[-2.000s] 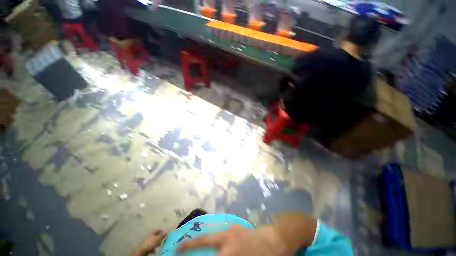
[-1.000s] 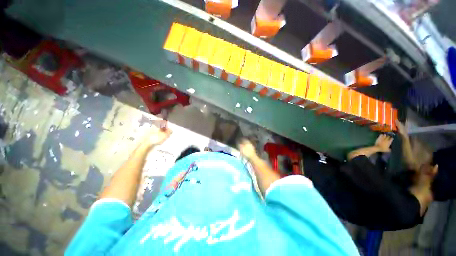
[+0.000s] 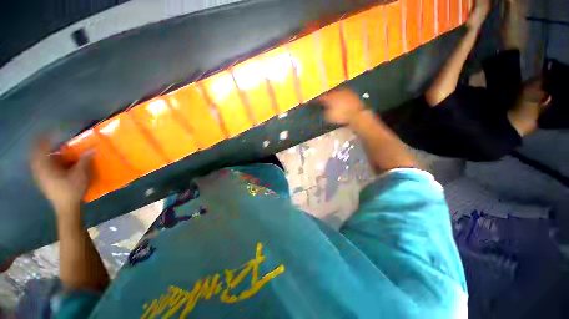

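Observation:
A long row of orange cartons (image 3: 249,93), pressed side by side, lies along the dark green table (image 3: 156,59), running from lower left to upper right. My left hand (image 3: 61,171) is at the row's left end, fingers spread around the end carton; it is blurred. My right hand (image 3: 343,106) is near the row's front edge, right of the middle; it is blurred, and whether it touches the cartons cannot be told.
A person in black (image 3: 468,124) sits or leans at the right, with a hand (image 3: 479,14) at the row's far right end. A pale rail (image 3: 81,37) runs along the table's back edge. Peeling floor (image 3: 318,168) with white scraps shows below the table.
I have come up close to the table, and the row now fills the upper view. My left hand has moved from low in front of me to the row's left end; my right hand has moved up.

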